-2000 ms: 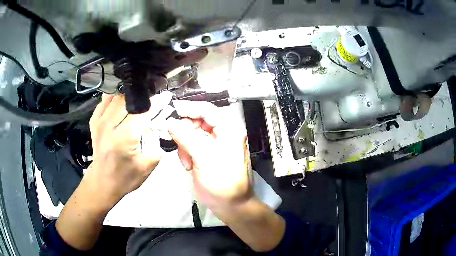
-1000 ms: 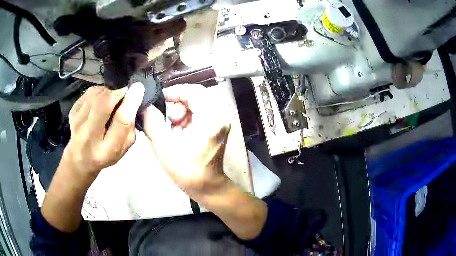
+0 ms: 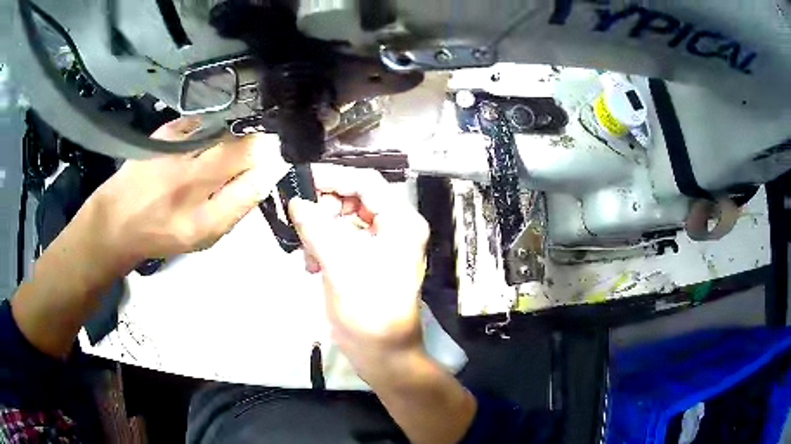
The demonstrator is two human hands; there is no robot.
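Observation:
A small black part-sewn piece (image 3: 303, 184) is at the needle area of the industrial sewing machine (image 3: 529, 30), whose head carries dark "TYPICAL" lettering. A thin black band curves down from the piece between my hands. My right hand (image 3: 369, 251) pinches the piece from the right with thumb and fingers. My left hand (image 3: 186, 195) is at its left side, fingertips beside the dark column (image 3: 295, 95) on the machine head. The left fingertips are overexposed and partly hidden, so their hold is unclear. The needle itself is hidden.
A white tabletop (image 3: 217, 321) lies under my hands, with black pieces (image 3: 56, 208) at the left. At right are the off-white machine base (image 3: 598, 199), a white spool-like item with a yellow label (image 3: 617, 111), and a stained surface (image 3: 624, 282). A blue crate (image 3: 642, 381) is lower right.
The black piece, held up between both hands one second ago, is now at the needle area. My left hand has spread leftward and flatter. The camera view has shifted, showing more of the machine head.

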